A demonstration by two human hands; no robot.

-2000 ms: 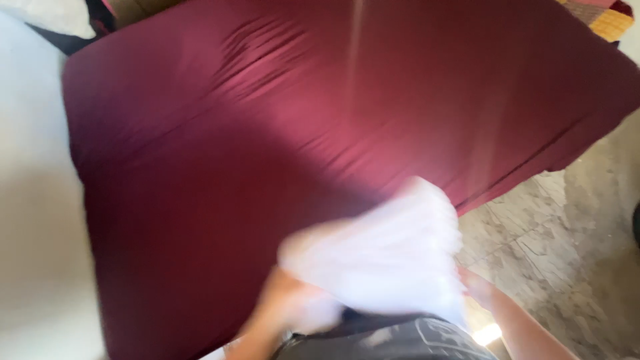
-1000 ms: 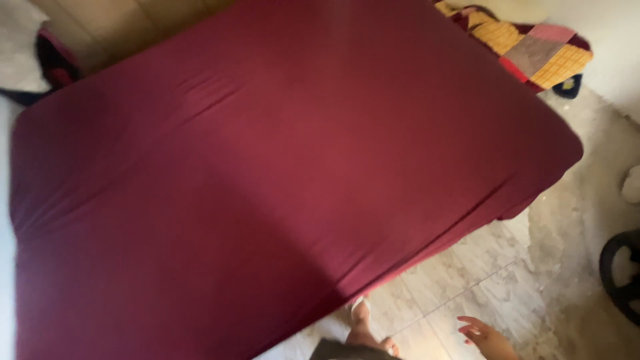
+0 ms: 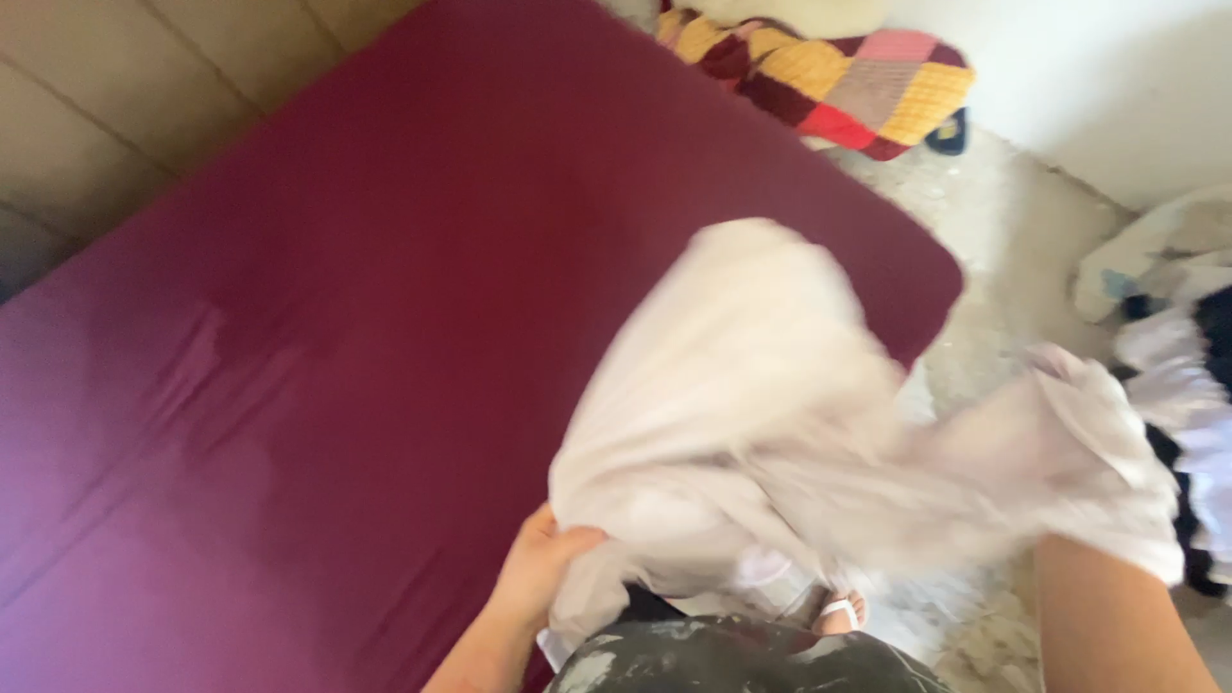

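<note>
A pale, off-white cloth is spread in the air in front of me, blurred by motion, partly over the near right edge of a mattress with a fitted maroon sheet. My left hand grips the cloth's left edge, thumb on top. On the right my forearm reaches up into the cloth, which covers my right hand, so its fingers are hidden. The maroon sheet shows creases at the left.
A patchwork knitted blanket lies beyond the far right edge of the mattress. Heaped clothes are at the right. A tiled surface borders the mattress at upper left. My sandalled foot is on the floor below.
One second ago no cloth was in view and one hand showed near the bottom; now the pale cloth is raised in front of me, my left hand gripping it. The view has shifted.
</note>
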